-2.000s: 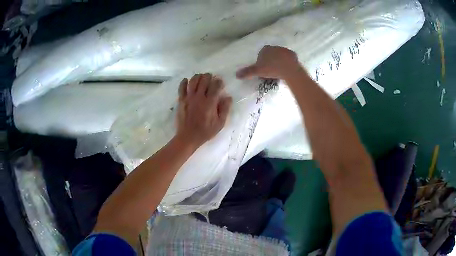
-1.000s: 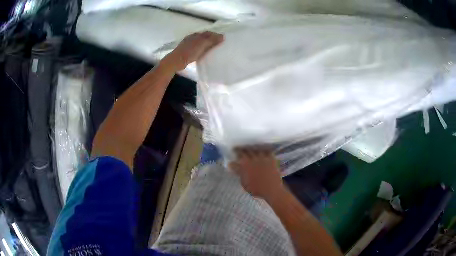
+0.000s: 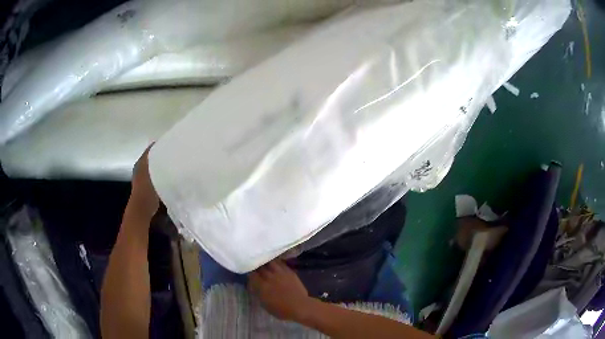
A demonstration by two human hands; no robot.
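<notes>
A thick white fabric roll [image 3: 285, 139] lies diagonally, its near end towards me. Clear plastic wrapping [image 3: 371, 212] covers it and hangs loose along its lower right edge, with dark handwriting on it. My left hand [image 3: 147, 182] is at the left side of the near end, its fingers hidden by the roll. My right hand [image 3: 280, 288] is below the near end, its fingers closed at the wrapping's lower edge and partly hidden.
More wrapped white rolls [image 3: 86, 136] lie behind on the left. A slim wrapped roll [image 3: 46, 275] is at lower left, by a wooden board [image 3: 188, 285]. A dark roll [image 3: 531, 245] and scraps [image 3: 584, 255] lie on the green floor [image 3: 431, 238] at right.
My hands were on top of the roll, then at its near end's edges. Now the left is lower at the end's left side and the right is below it. The wrapping's written part has moved to the lower edge.
</notes>
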